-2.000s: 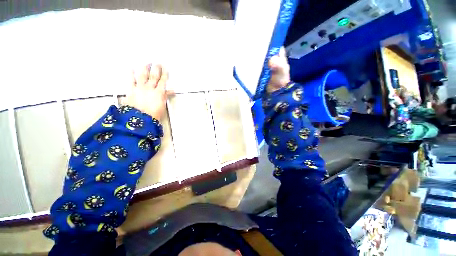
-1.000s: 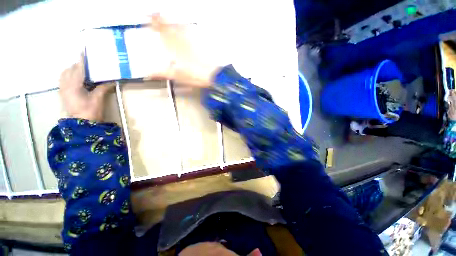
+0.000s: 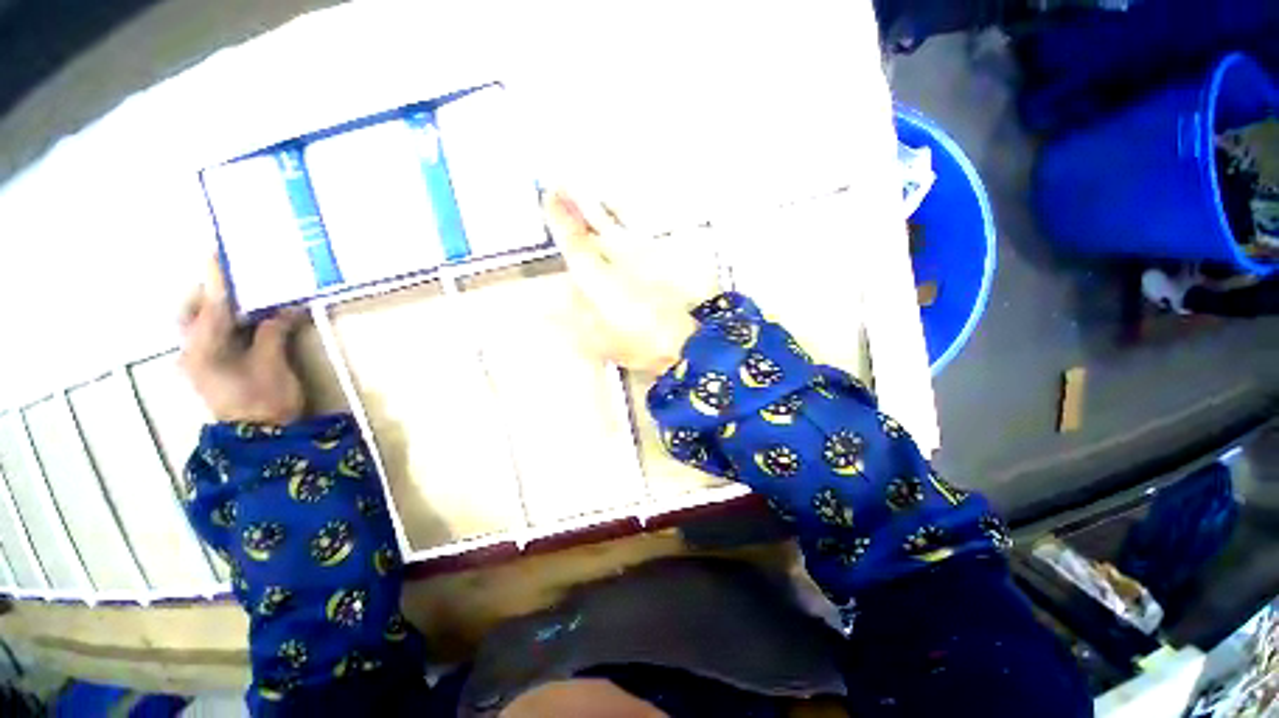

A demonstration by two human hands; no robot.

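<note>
A rectangular cutting die (image 3: pixel 438 183) with a dark rim and two blue bands lies on the broad white sheet (image 3: pixel 701 98), slightly tilted in view. Its lower long edge runs along the top of the white ladder-like waste web (image 3: pixel 512 449). My left hand (image 3: pixel 250 358) holds the die's lower left corner, fingers and thumb around it. My right hand (image 3: pixel 624 288) is at the die's right end, its fingertips against the edge; its palm is over the web and sheet. The tan cutting board (image 3: pixel 421 407) shows through the web's openings.
The board's dark red edge (image 3: pixel 589 540) runs in front of my grey apron (image 3: pixel 631 631). A round blue tub (image 3: pixel 968 260) stands just right of the sheet. Another blue bin (image 3: pixel 1122 183) with offcuts is farther right on the grey floor. A small tan piece (image 3: pixel 1072 400) lies on the floor.
Two seconds ago my left hand lay flat on the sheet and my right hand held a blue strip at upper right. One second ago both hands were at the die; my right hand now sits at its right end.
</note>
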